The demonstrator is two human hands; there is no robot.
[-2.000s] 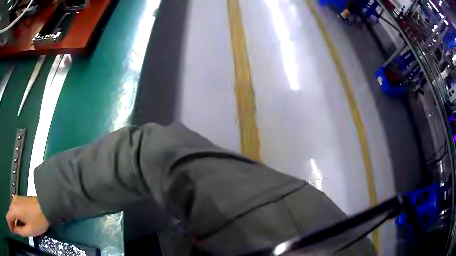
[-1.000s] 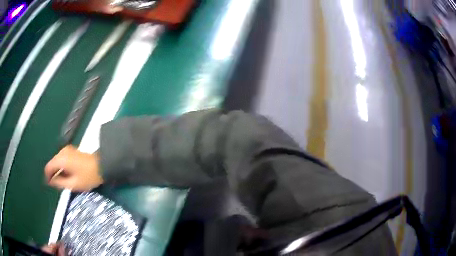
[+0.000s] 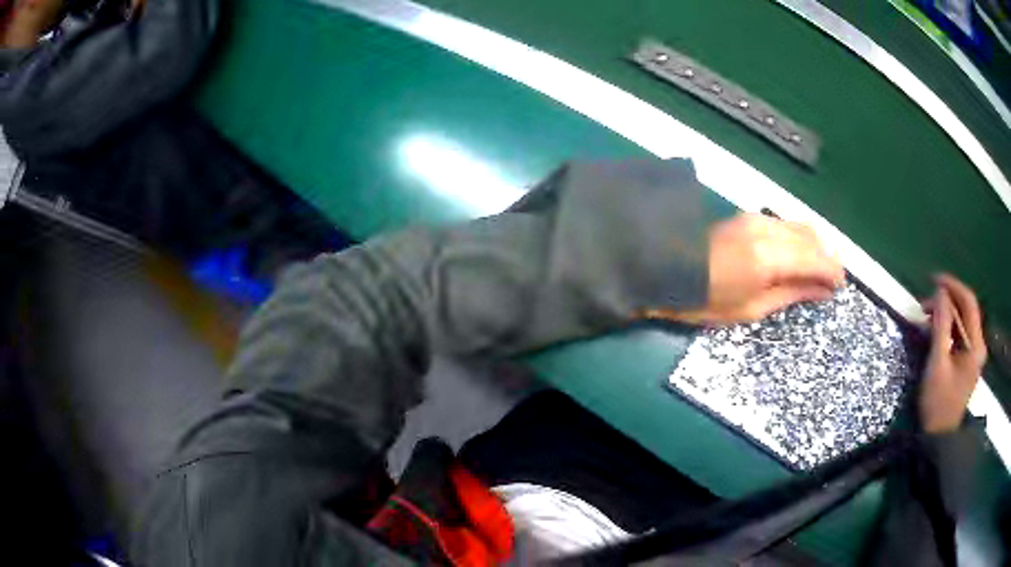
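Note:
A flat black tray [image 3: 826, 382] full of tiny glittering silver bits lies on the bench. My left hand [image 3: 776, 266] is over its upper left edge, fingers bent down towards the bits; its fingertips are partly hidden. My right hand [image 3: 951, 349] is raised at the tray's right edge, thumb and fingers curled close together. Blur and size hide whether either hand holds a bit. A grey metal strip [image 3: 726, 100] with a row of dots lies on the dark green belt beyond the tray.
A white edge strip [image 3: 532, 69] runs between glossy green bench [image 3: 322, 94] and belt. Another person's grey sleeve [image 3: 111, 83] is at the upper left. Blue and green items [image 3: 953, 22] are at the far upper right. A dark strap-like bar crosses the lower right.
The view has swung from my right side to my left. My left hand, a sliver earlier, shows fully at the tray. My right hand is now at the right edge. The red tray has left view.

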